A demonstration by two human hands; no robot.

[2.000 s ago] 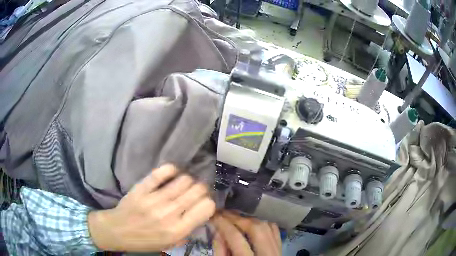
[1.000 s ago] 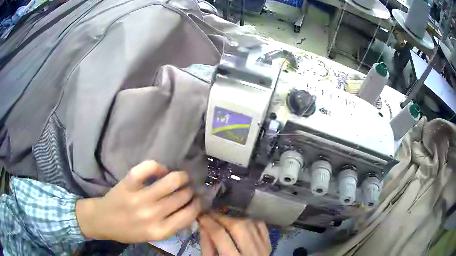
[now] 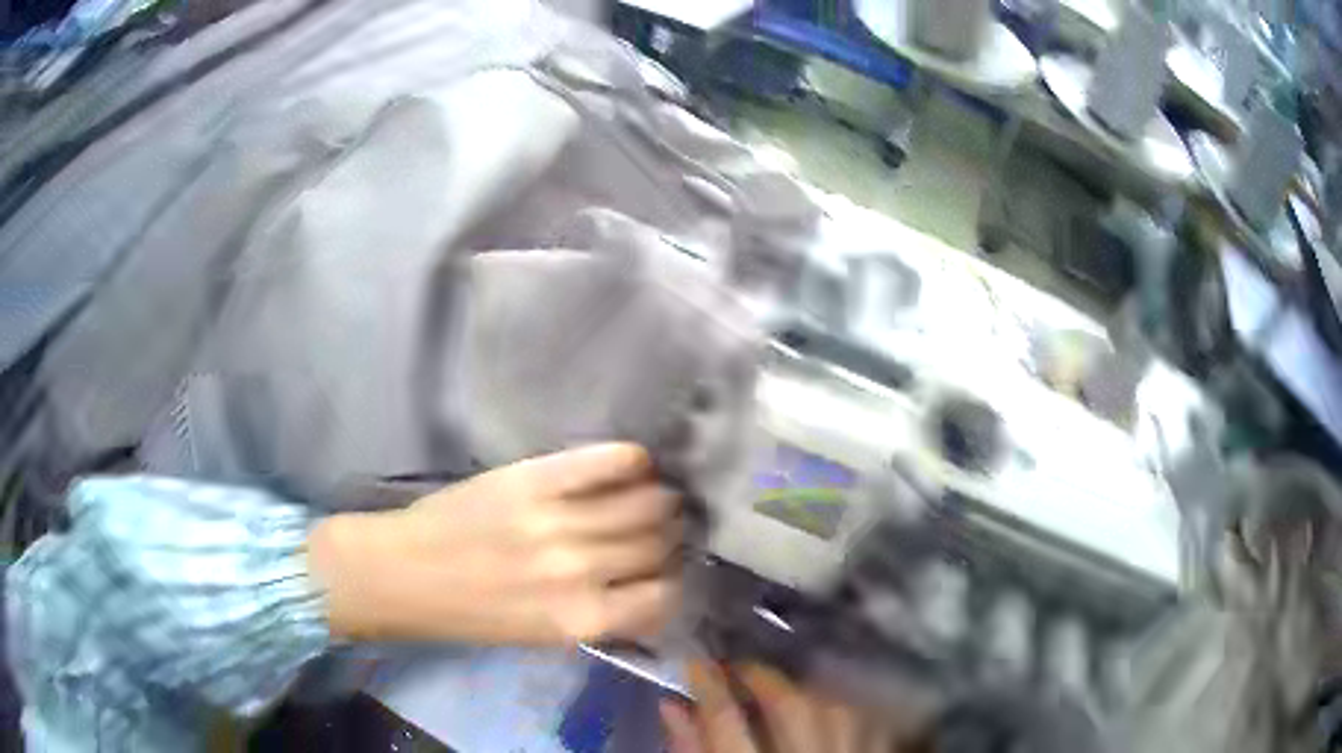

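The picture is blurred. The grey-brown garment piece [image 3: 574, 353] lies heaped left of the overlock machine [image 3: 824, 397] and reaches its needle area. My left hand [image 3: 515, 552], in a checked light blue sleeve, has its fingers curled on the cloth's near edge, left of the machine head. My right hand [image 3: 780, 714] is at the bottom edge, partly cut off, just below the needle area. Its fingertips are near the cloth, but blur hides whether they grip it. The needle and presser foot cannot be made out.
A row of tension dials [image 3: 1001, 625] is on the machine's front. Beige garment pieces [image 3: 1251, 633] hang at the right. Thread cones on discs [image 3: 1126, 96] stand at the upper right. A pale surface with blue [image 3: 486, 699] shows below my left hand.
The view has shifted and blurred, and the machine head appears further right and lower. My left hand has moved right, its fingers more closed on the cloth. My right hand appears lower and more cut off.
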